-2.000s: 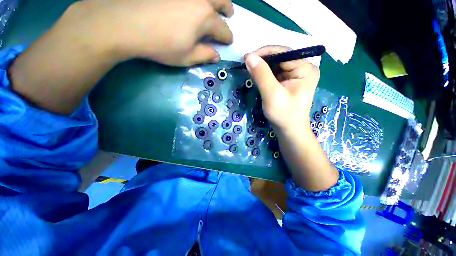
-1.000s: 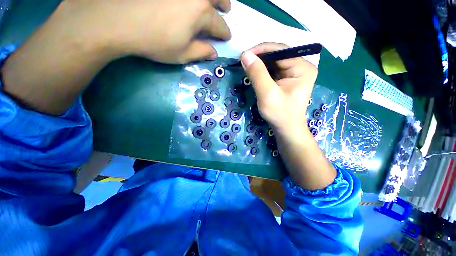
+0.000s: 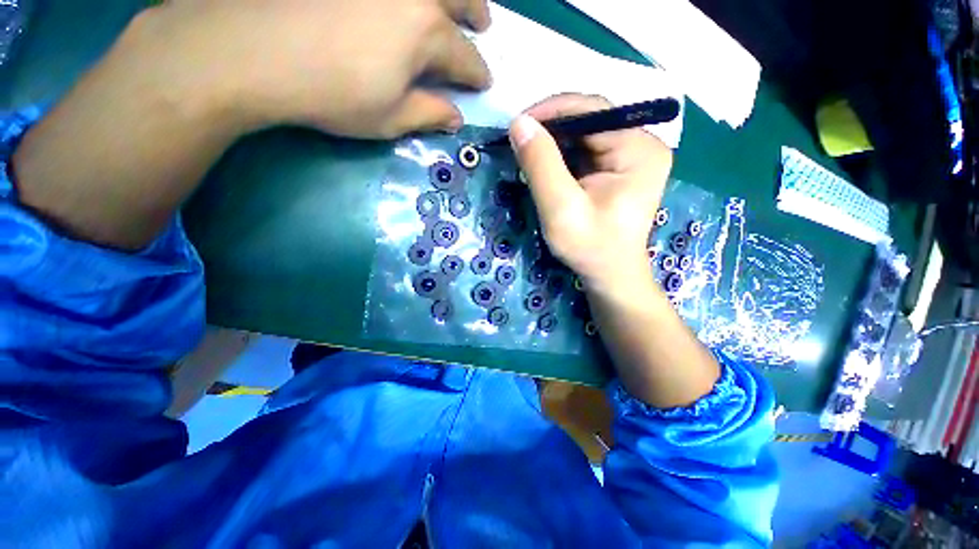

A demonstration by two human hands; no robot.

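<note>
My right hand (image 3: 596, 193) grips black tweezers (image 3: 628, 115), their tip pointing left at a black round part with a pale ring (image 3: 469, 157) at the top of the clear film (image 3: 397, 322). Dark round parts (image 3: 446, 233) lie on the film in rows; my right hand and wrist hide some. My left hand (image 3: 376, 64) is bare and lies at the film's upper edge, over the left end of a white strip (image 3: 569, 70); its fingers are bent and what is under them is hidden.
Another white strip (image 3: 687, 48) lies farther back. A clear sheet with scraps (image 3: 768, 290) is right of the film. A patterned strip (image 3: 832, 198), a yellow piece (image 3: 845, 127) and a filled clear strip (image 3: 867, 338) lie at the right. A black case (image 3: 848, 54) is at the rear.
My right hand and the tweezers have shifted slightly left. My left hand stays nearly in place. The film appears slightly farther left than in the oldest frame.
</note>
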